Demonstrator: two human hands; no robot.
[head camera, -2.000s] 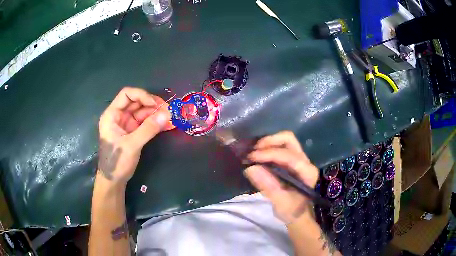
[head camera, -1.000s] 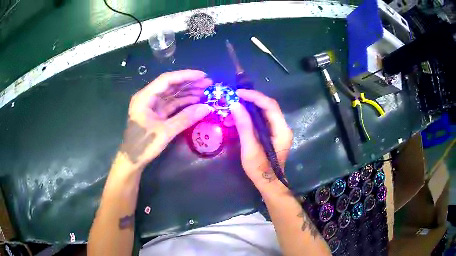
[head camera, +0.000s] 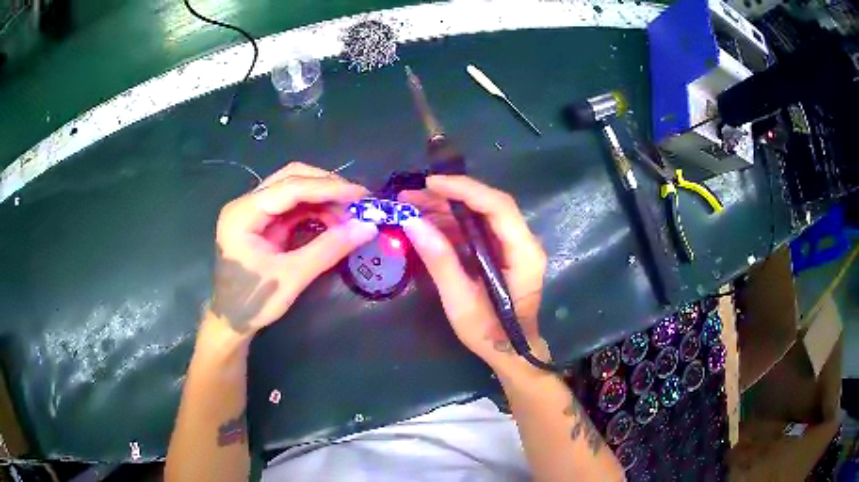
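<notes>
My left hand (head camera: 283, 240) and my right hand (head camera: 480, 254) hold a small blue circuit board (head camera: 384, 213) between their fingertips, with bright lit spots on it. My right hand also holds a soldering iron (head camera: 480, 249); its metal tip points away from me. Below the board lies a round cover with a pale disc and dark rim (head camera: 375, 270), and a red light glows at its upper edge. A black inner frame (head camera: 407, 181) shows partly behind the fingers. A fine wire (head camera: 231, 165) sticks out past my left hand.
Screws (head camera: 369, 44) are heaped on the white strip, beside a clear cup (head camera: 297, 83). A small screwdriver (head camera: 502, 97), hammer (head camera: 629, 179) and yellow-handled pliers (head camera: 680, 212) lie to the right. A blue-and-white box (head camera: 702, 89) stands beyond. Shiny rings (head camera: 656, 369) fill a dark tray, lower right.
Since two seconds ago, my right hand has come to the board, which now lights up blue-white above the round cover. Since one second ago, the board has moved slightly left and tilted flatter.
</notes>
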